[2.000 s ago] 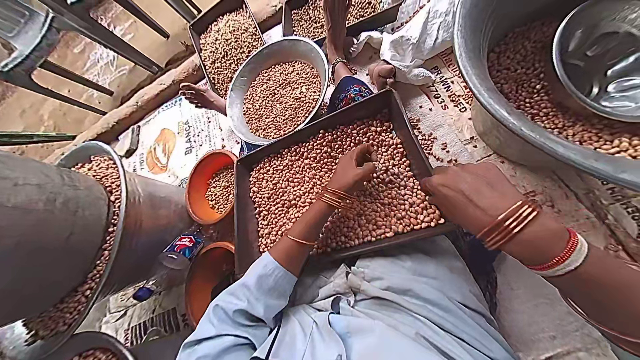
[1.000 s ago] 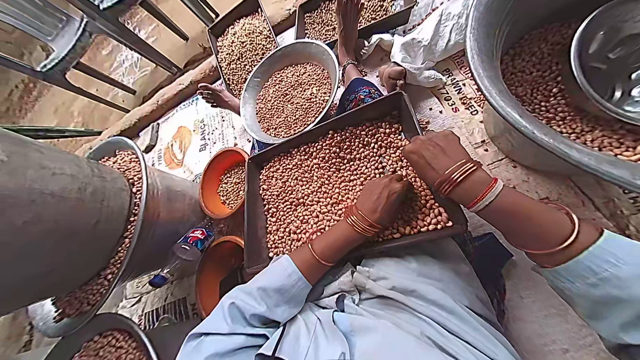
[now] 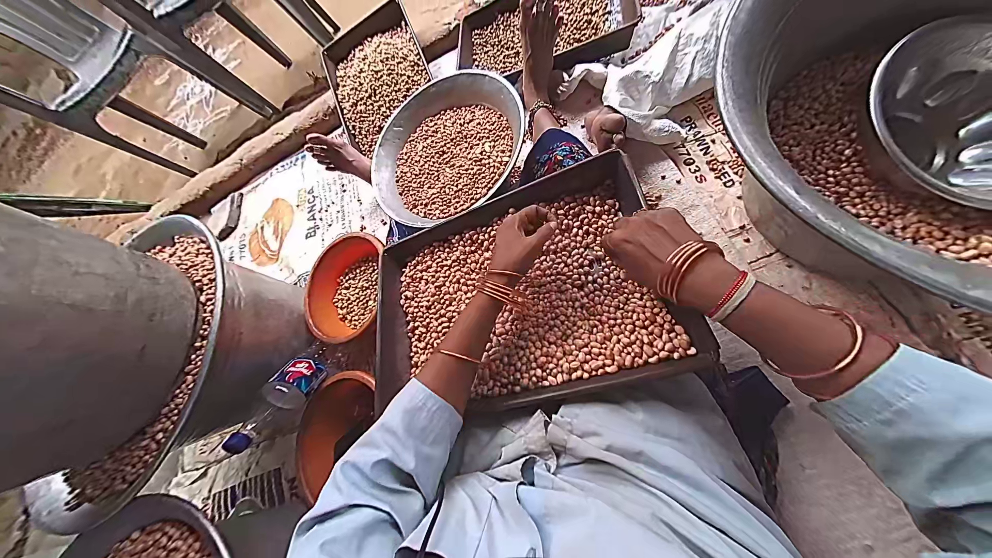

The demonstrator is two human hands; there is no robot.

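Observation:
A dark rectangular metal tray (image 3: 391, 333) rests across my lap, spread with reddish-brown peanuts (image 3: 573, 333). Over the tray's upper middle is my left hand (image 3: 527, 236), fingers curled with thumb and fingertips close together, low above the peanuts; whether a peanut is between them cannot be told. My right hand (image 3: 655, 244) lies at the tray's right rim, knuckles up, its fingers bent down over the peanuts and partly hidden. Thin bangles circle both wrists. Just beyond the tray stands a round metal basin (image 3: 384, 167) of peanuts.
Two more trays (image 3: 333, 85) of peanuts lie farther off, beside bare feet. Orange bowls (image 3: 316, 302) and a plastic bottle (image 3: 291, 384) are left of my tray. Large metal vessels with peanuts flank me, the right one (image 3: 744, 132) holding a metal bowl (image 3: 930, 116). Printed sacks cover the ground; chairs stand upper left.
My left hand has moved up the tray since one second ago, away from the lower right part. My right hand was at the right rim in both earlier frames.

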